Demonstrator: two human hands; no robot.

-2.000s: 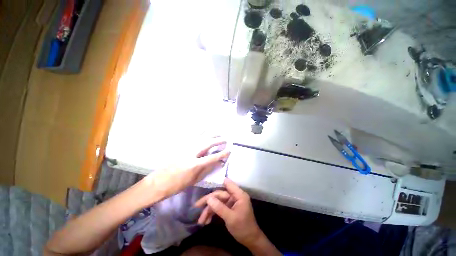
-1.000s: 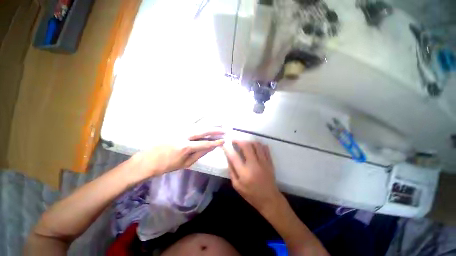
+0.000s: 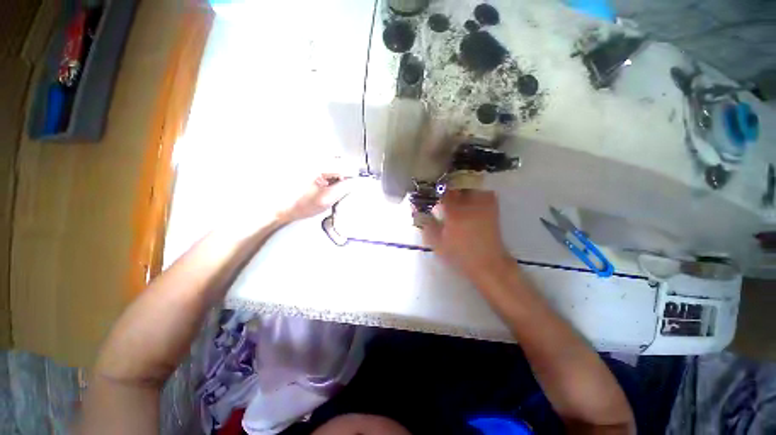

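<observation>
The sewing machine's presser foot and needle (image 3: 424, 197) sit under the large white head (image 3: 519, 93), beside the bright light. My right hand (image 3: 470, 228) is against the right side of the foot; its fingertips are partly hidden and blurred. My left hand (image 3: 313, 200) is left of the foot, its fingers close together and bleached by the glare. A pale shape with a dark curved edge (image 3: 339, 229) lies between the hands, probably a fabric piece. Whether either hand grips it cannot be made out. Blue-handled thread snips (image 3: 580, 244) lie right of my right hand.
A grey tool tray (image 3: 94, 85) with red and blue items stands on cardboard (image 3: 77, 229) at left. Crumpled lilac and white cloth (image 3: 302, 365) hangs below the table's front edge (image 3: 340, 314). A control panel (image 3: 693, 316) is at the right end. Something blue shows below.
My hands have moved from the table's front part up toward the needle, my right hand reaching the presser foot and my left hand going left of it. The view has shifted slightly.
</observation>
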